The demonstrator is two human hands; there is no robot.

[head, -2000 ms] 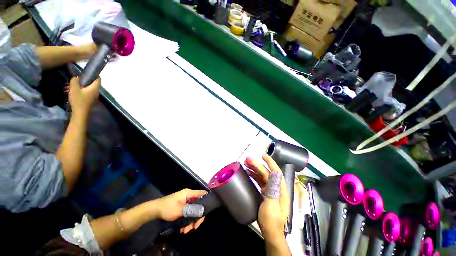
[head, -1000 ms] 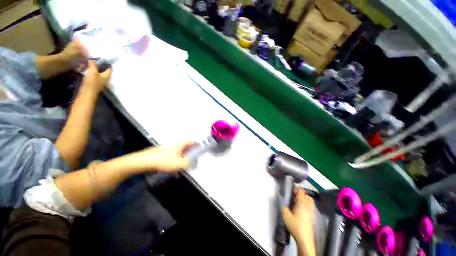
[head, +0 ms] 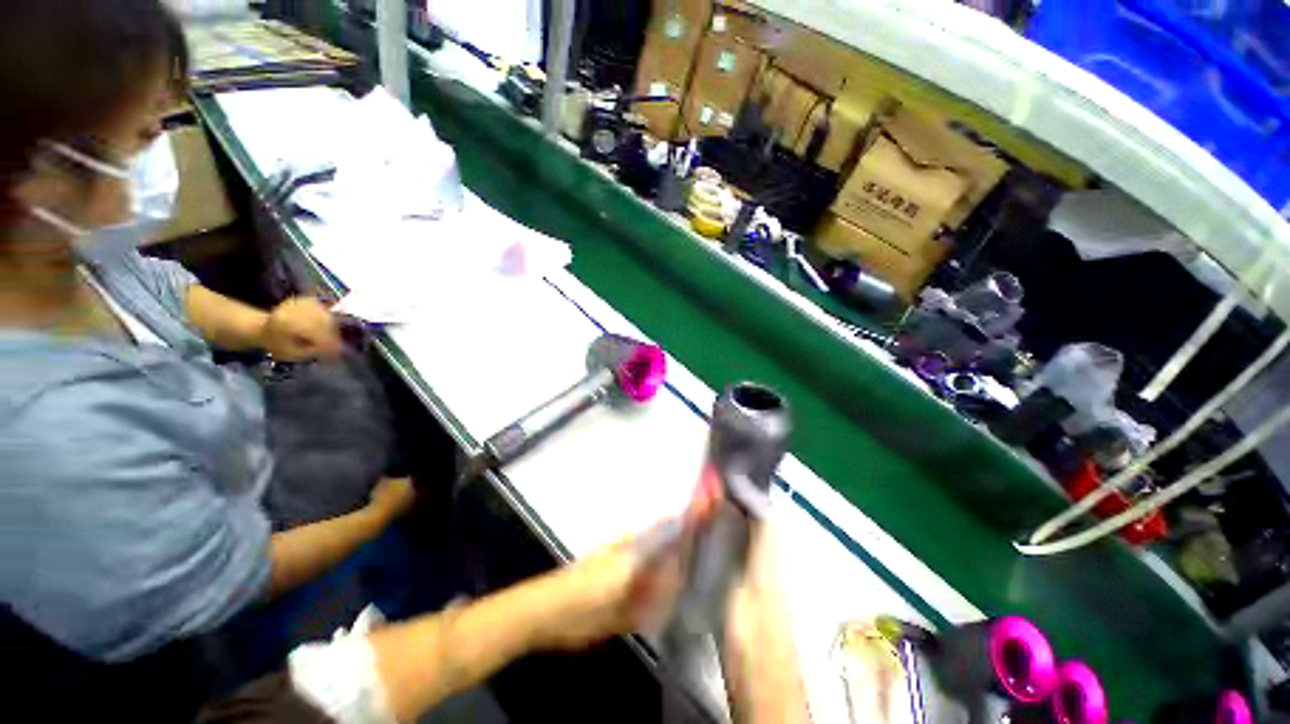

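Note:
A dark grey hair dryer point(head: 747, 439) is held upright in front of me, its round dark opening facing up. My left hand point(head: 644, 573) is on its handle from the left, fingers near the head. My right hand point(head: 764, 622) is around the handle from the right; both hands are blurred. The handle's lower end is hidden or unclear. A second hair dryer point(head: 552, 410) lies on the white work sheet point(head: 566, 495), its magenta ring facing right and its handle pointing to the near edge.
More hair dryers with magenta rings point(head: 1021, 659) stand in a row at lower right. A neighbouring worker point(head: 128, 467) sits at left by crumpled white wrapping point(head: 403, 170). A green belt point(head: 849, 439), cartons point(head: 898, 198), a red container point(head: 1118, 502) and pale straps lie beyond.
The dryer from my left hand now lies on the sheet, released. Both hands now hold the other dryer, lifted off the bench. The view has shifted, showing more of the neighbour.

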